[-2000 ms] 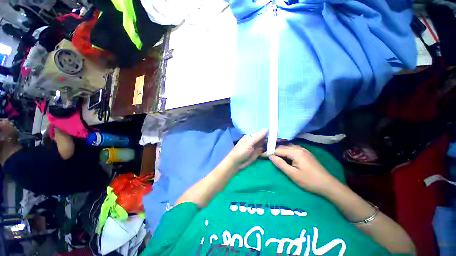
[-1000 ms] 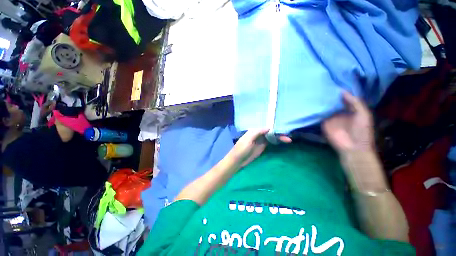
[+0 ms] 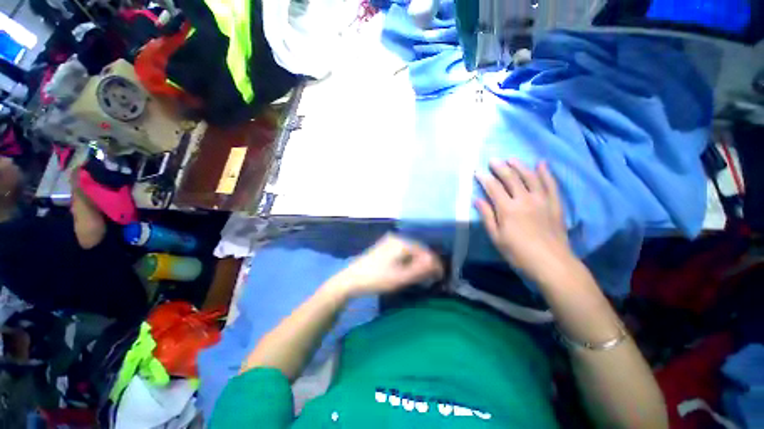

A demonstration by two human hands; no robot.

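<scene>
The light blue fabric panel [image 3: 603, 142] lies on the white machine table, bunched at the right and under the lit needle area [image 3: 479, 84]. The white tape [image 3: 463, 197] runs down it from the needle area, past the table's front edge, and curves right at my lap. My right hand [image 3: 528, 214] lies palm down on the panel, right of the tape, fingers spread. My left hand [image 3: 394, 266] is blurred and curled, left of the tape near the table's front edge; whether it holds anything cannot be told.
Blue cloth [image 3: 293, 293] lies below the table edge at left. Black and neon garments [image 3: 226, 59] and a white bundle [image 3: 306, 38] sit at the table's far left. A blue screen [image 3: 699, 15] is top right. Another person [image 3: 71, 268], a machine and bottles [image 3: 172, 267] are at left.
My right hand has moved from the panel's lower right onto the panel beside the tape. My left hand has left the tape's lower end, moving left. The view has tilted up, showing the machine head.
</scene>
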